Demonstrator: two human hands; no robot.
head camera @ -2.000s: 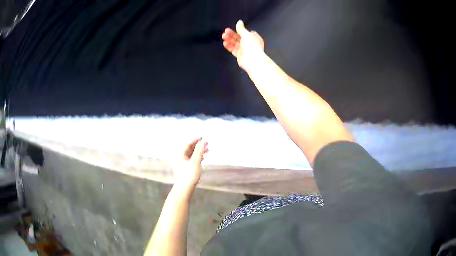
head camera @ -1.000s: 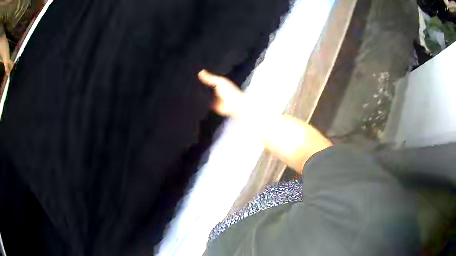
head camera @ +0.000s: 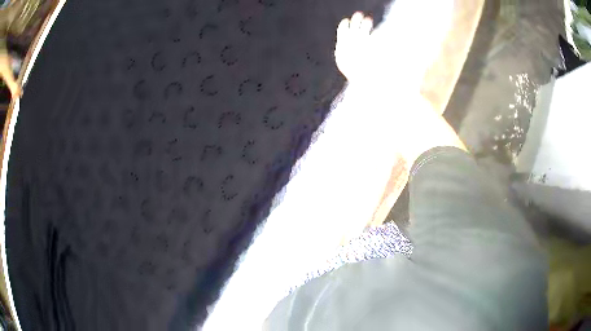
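Note:
Black eyelet fabric [head camera: 194, 136] covers most of the table, with rows of small curved hole patterns. Its edge runs diagonally beside a glaring white strip [head camera: 311, 181]. My right hand [head camera: 354, 45] is at the top, over the fabric's edge where it meets the white strip. Its fingers point up, slightly spread, and no held thing is visible. The hand and forearm are overexposed, so fine contact with the cloth cannot be told. A few folds show in the fabric at the lower left. My left hand is out of the picture.
The table's tan edge [head camera: 455, 61] runs beside the white strip. Beyond it are grey floor [head camera: 499, 84] and a large white-grey object [head camera: 570, 129] at the right. At the far left edge, a skin-toned shape [head camera: 8, 72] may be part of another person.
My right hand has moved up along the fabric edge. The picture has brightened and the eyelet pattern now shows. My left hand, visible two seconds ago, is out of view. The view has rotated since then.

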